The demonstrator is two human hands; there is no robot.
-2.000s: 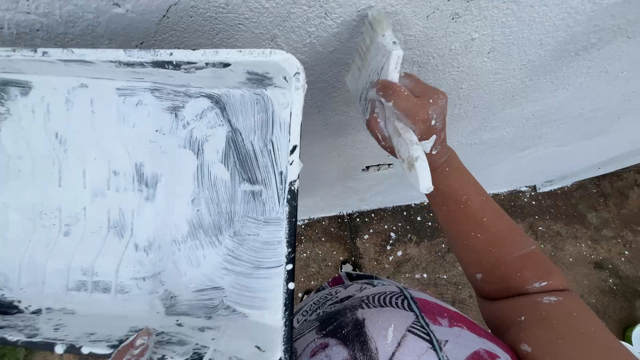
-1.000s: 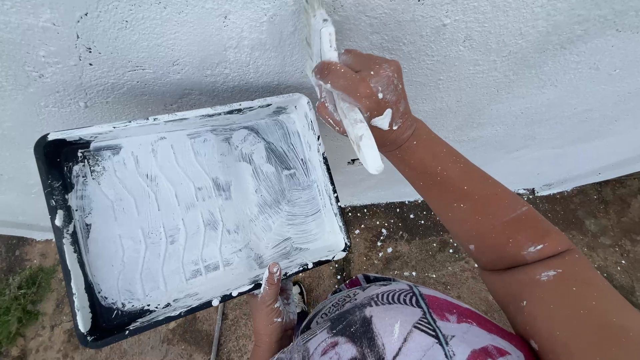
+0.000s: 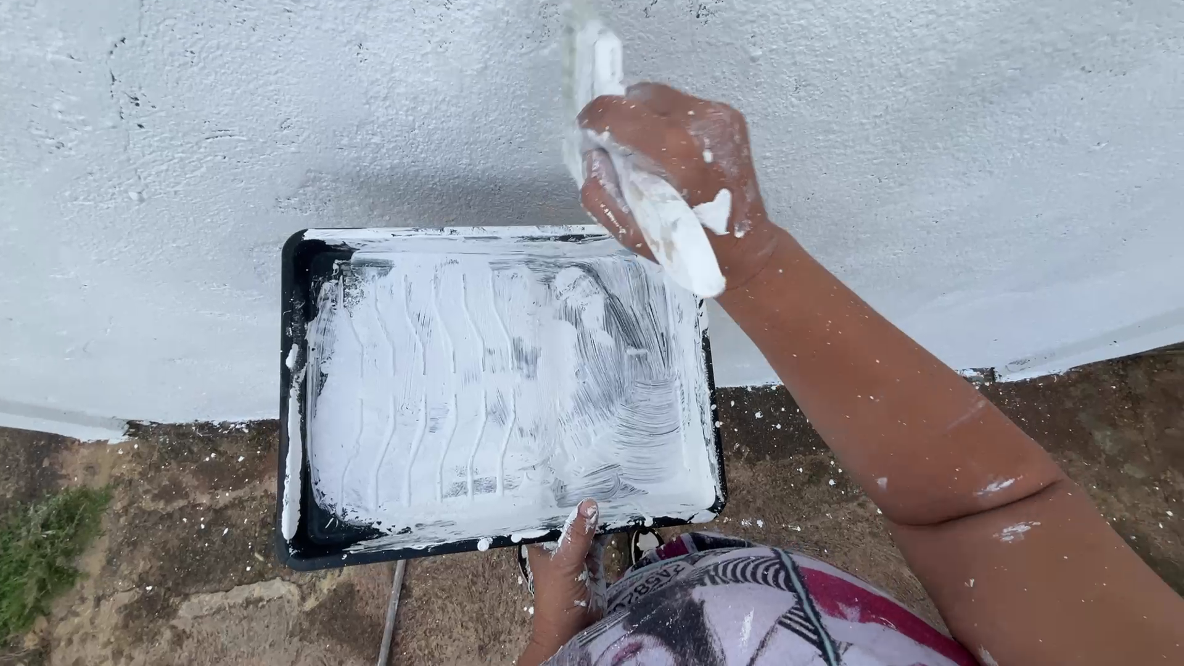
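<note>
My right hand grips the white handle of a paintbrush, its bristles up against the white-painted rough wall. White paint is smeared over the handle, my fingers and my forearm. Below and to the left, my left hand holds a black plastic paint tray by its near edge, thumb on the rim and the other fingers hidden beneath. Wet white paint coats the tray's ribbed floor, with brush streaks and dark patches at its right side. The bristle tips are blurred.
The wall meets brown, paint-spattered ground below the tray. A tuft of grass grows at the left, and a thin grey rod lies under the tray. My patterned shirt and parts of my shoes show at the bottom.
Since two seconds ago, the brush in my right hand has turned from leaning left to more nearly upright. The tray now sits more level in view than one second ago. The view has shifted.
</note>
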